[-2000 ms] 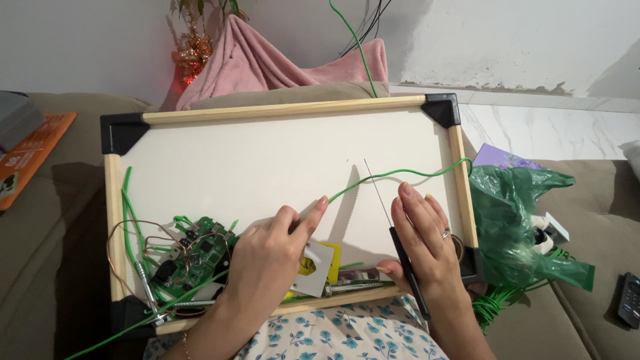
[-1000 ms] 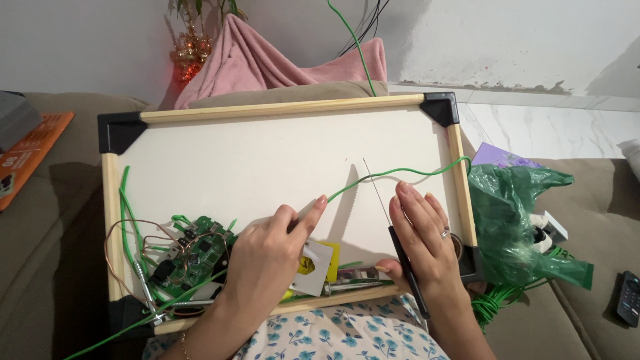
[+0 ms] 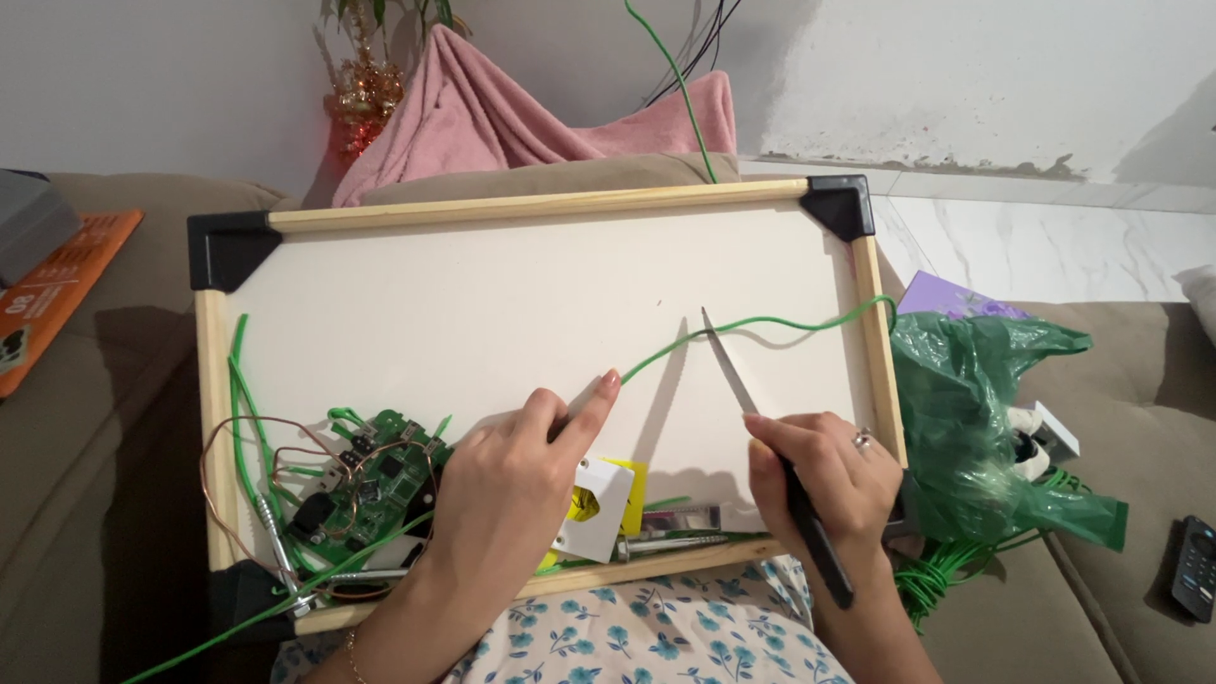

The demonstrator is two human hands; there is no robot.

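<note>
My left hand presses a green insulated wire onto the white panel, with the index fingertip at the wire. In my right hand is a thin-bladed knife with a black handle. Its blade lies across the wire near the panel's middle; whether it cuts in cannot be told. The wire runs right, over the wooden frame. At the lower left of the panel lie a green circuit board, a brown wire and a long screw. A white plate sits between my hands.
The wooden frame with black plastic corners rims the panel. To its right are a green plastic bag, a bundle of green wire and a remote control. A pink cloth lies behind. An orange printed item lies at left.
My right hand has closed around the knife's handle; its fingers were extended alongside the knife before. My left hand and the wire look unmoved.
</note>
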